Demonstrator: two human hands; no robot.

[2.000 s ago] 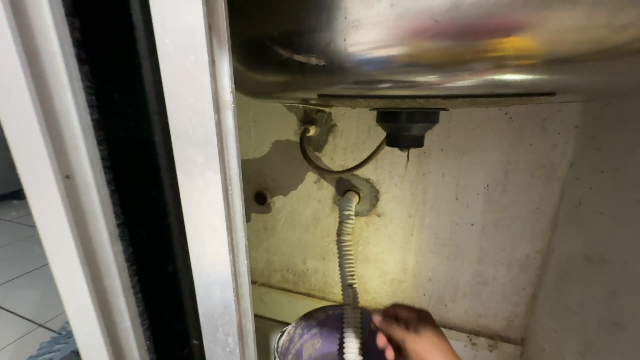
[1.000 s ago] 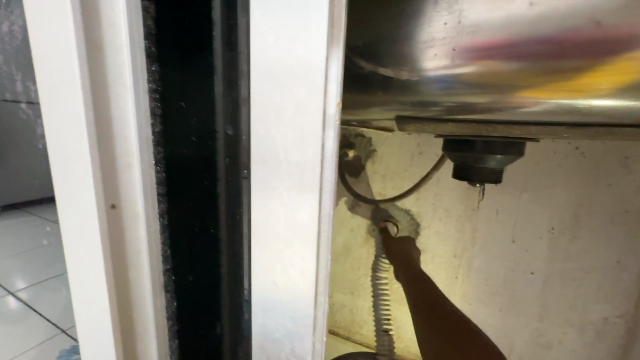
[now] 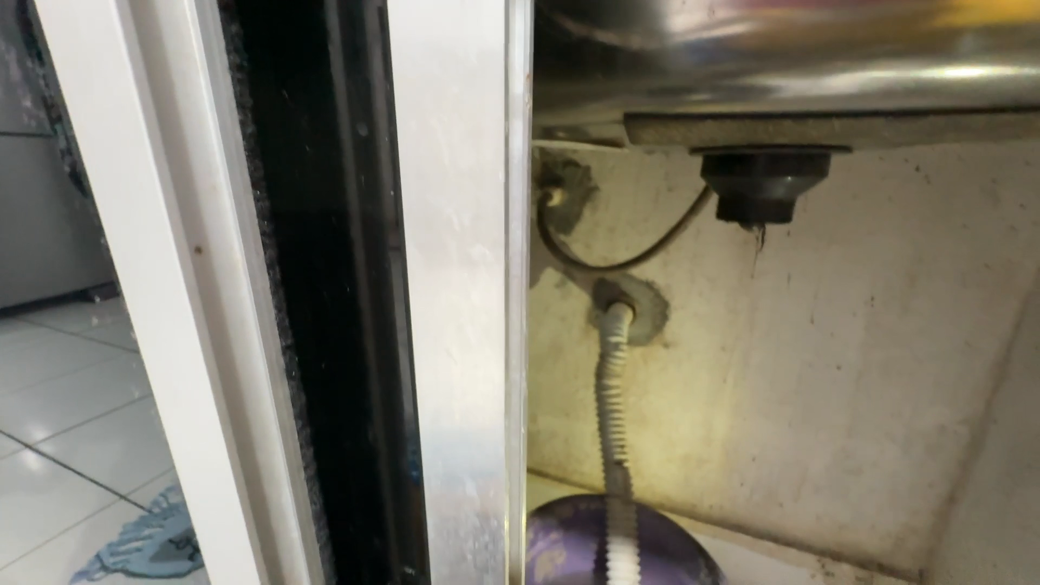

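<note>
Neither of my hands is in view. A white corrugated drain hose point(image 3: 616, 390) comes out of a hole in the back wall and hangs down over a purple basin point(image 3: 670, 540), whose lower part is cut off by the frame. Above and to the right, the black sink drain fitting point(image 3: 756, 185) sticks down under the stainless steel sink bowl point(image 3: 772, 57), with dark strands hanging from its open bottom. A thin dark supply hose point(image 3: 605, 266) curves from a wall outlet point(image 3: 555, 195) to behind the drain fitting. The corrugated hose and the fitting stand apart.
White-framed sliding doors point(image 3: 459, 284) with a dark panel point(image 3: 325, 284) cover the left side of the cabinet. Outside lie floor tiles point(image 3: 73, 422) and a blue fringed mat point(image 3: 154, 540). The stained back wall point(image 3: 853, 366) meets a side wall at the right.
A hand was beside the corrugated hose over the basin, then up at the hose's wall end; now it has left the view. The view has shifted.
</note>
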